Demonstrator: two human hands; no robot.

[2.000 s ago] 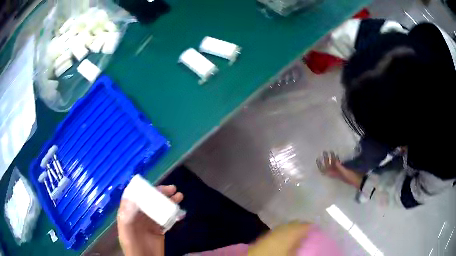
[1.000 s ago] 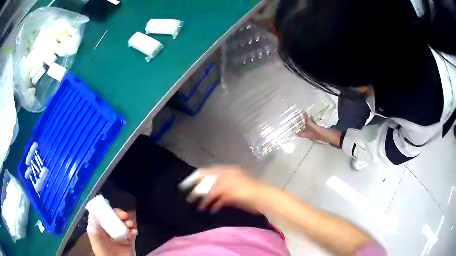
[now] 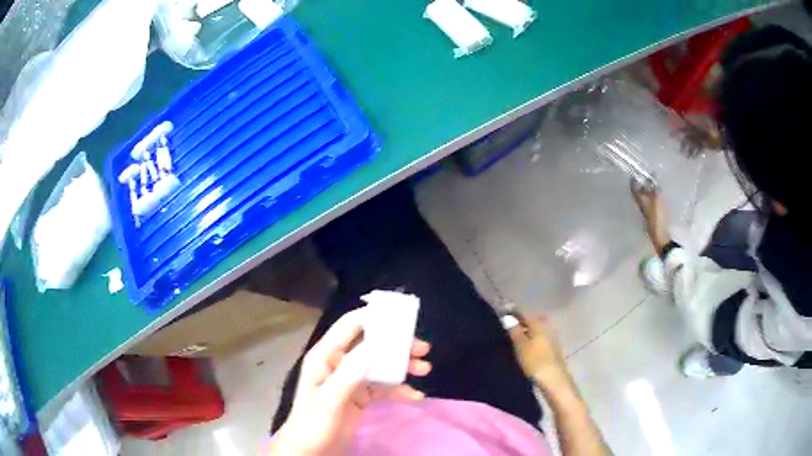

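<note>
My left hand [image 3: 356, 365] is shut on a white block [image 3: 392, 337] and holds it upright over my lap, fingers around its sides. My right hand [image 3: 534, 346] hangs low to the right of my lap, away from the block. Its fingers are partly curled, with a white cap on a fingertip; whether it holds anything is unclear. Two wrapped white units [image 3: 458, 27] lie near the top of the green table. A ribbed blue tray [image 3: 258, 134] holds several white rod parts [image 3: 147, 174] at its left end.
A tub of white parts [image 3: 71, 227] and a small white fitting [image 3: 114, 280] lie left of the tray. A clear bag of blocks [image 3: 205, 27] is behind it. A red crate [image 3: 165, 392] is below the table. A person [image 3: 748, 267] is at right, beside clear film.
The view has shifted, so the tray and units appear higher and further right. The block is now held more upright. My right hand has moved away from my lap, down to the right.
</note>
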